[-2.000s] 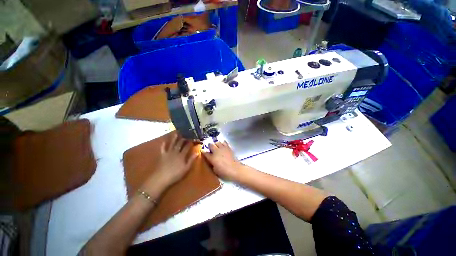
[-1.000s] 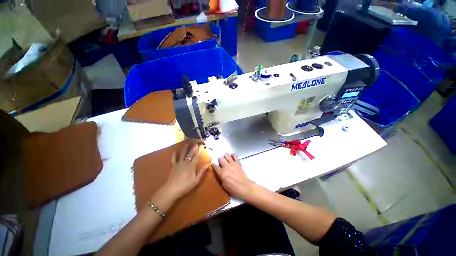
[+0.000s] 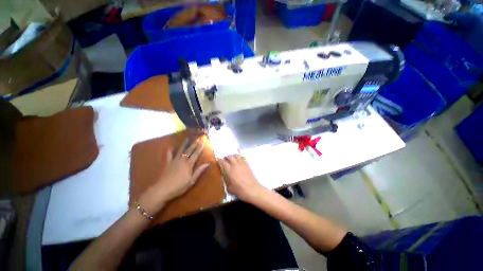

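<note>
A tan-brown panel (image 3: 153,172) lies flat on the white table with its upper right corner at the needle area of the sewing machine (image 3: 254,84). My left hand (image 3: 182,169) rests flat on the panel, fingers spread and pointing toward the lit presser foot. My right hand (image 3: 239,177) lies at the panel's right edge, fingertips on or beside that edge. Whether its fingers pinch the edge cannot be told. The needle itself is too small and bright to make out.
A brown panel stack (image 3: 58,148) lies at the left table edge. Another brown piece (image 3: 151,94) lies behind the machine head, beside a blue bin (image 3: 185,58). Red-handled snips (image 3: 308,143) lie under the arm. A carton (image 3: 37,63) stands at far left.
The panel has turned so its right edge runs more nearly straight toward me. My right hand has moved down along that edge from near the needle. The camera view has also shifted.
</note>
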